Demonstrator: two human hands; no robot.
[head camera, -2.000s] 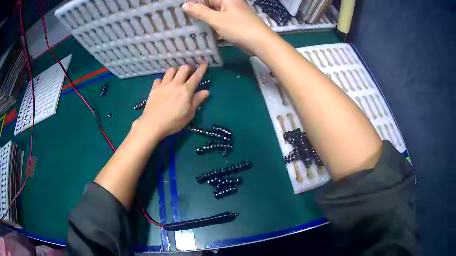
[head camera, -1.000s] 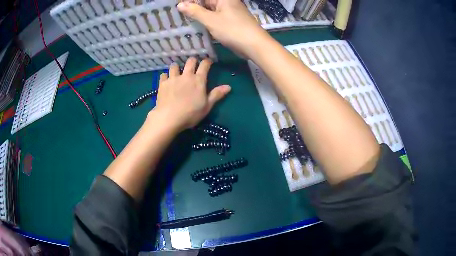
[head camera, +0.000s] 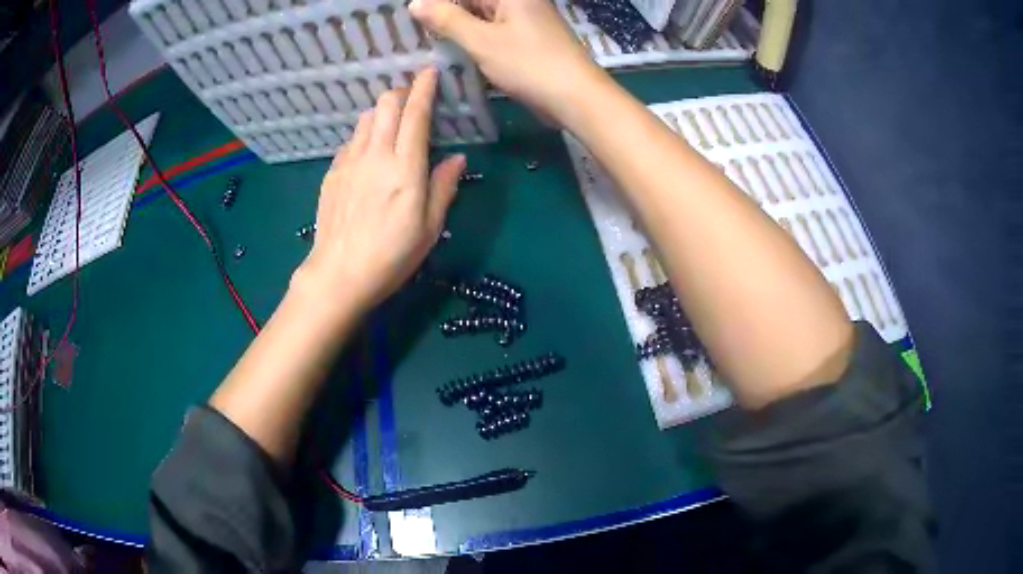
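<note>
A white slotted foam tray (head camera: 292, 95) stands tilted upright at the top. My right hand (head camera: 516, 51) grips its upper right edge. My left hand (head camera: 376, 191) is open, palm towards the tray, with its fingertips at the tray's lower right slots; whether it touches a part there cannot be told. Short black driver stacks (head camera: 499, 376) lie in groups on the green mat below my left hand. A part of another stack (head camera: 305, 231) shows beside the hand. The black test probe pen (head camera: 449, 491) lies near the front edge, its red and black lead running up left.
The right-hand tray (head camera: 768, 185) lies under my right forearm with a dark driver heap (head camera: 671, 325) on it. A white tray (head camera: 95, 202) and stacked trays (head camera: 14, 415) are at left. A yellow tube (head camera: 775, 43) stands at back right.
My left hand has moved up and slightly left, its fingertips now higher on the tray. My right hand still holds the tray.
</note>
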